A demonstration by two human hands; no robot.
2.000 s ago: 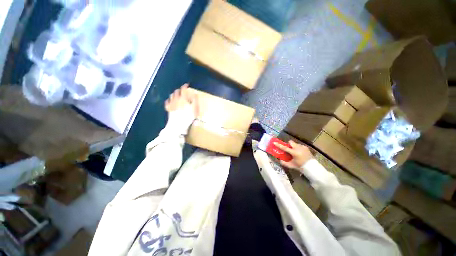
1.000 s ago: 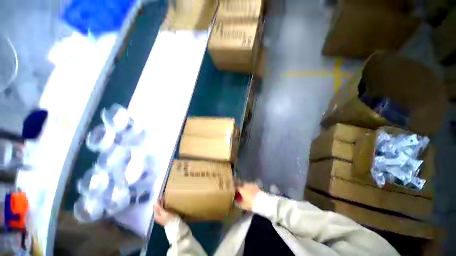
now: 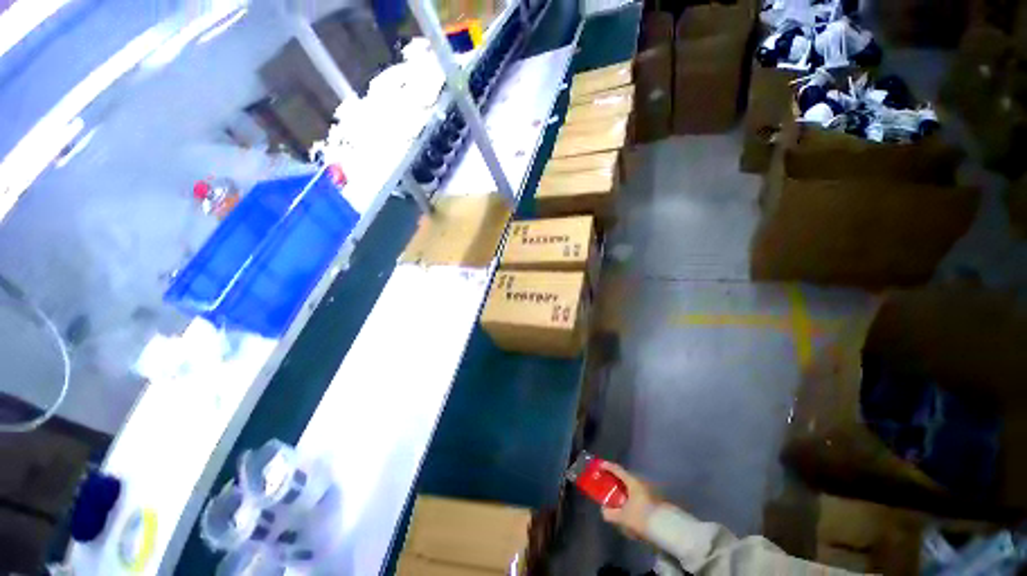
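Observation:
My right hand (image 3: pixel 633 502) is at the lower middle, beside the belt edge, closed around a red tape dispenser (image 3: pixel 600 482) with a pale front end. A brown carton (image 3: pixel 467 540) lies on the green belt (image 3: pixel 501 416) at the bottom edge, partly cut off. Two cartons with dark printed characters (image 3: pixel 535 313) stand farther up the belt, and more plain cartons (image 3: pixel 578 180) line up beyond them. My left hand is out of the picture.
A white worktop (image 3: pixel 389 371) runs left of the belt, with clear plastic cups (image 3: pixel 265 495) and a flat brown carton (image 3: pixel 456 231). A blue tote (image 3: pixel 265 253) sits on the raised shelf. Large open cartons (image 3: pixel 862 214) stand on the floor at right, some holding black and white parts.
The view has swung up along the belt, so the near cartons appear lower. My right hand is now away from the carton, with the red dispenser plainly visible. My left hand has left the picture.

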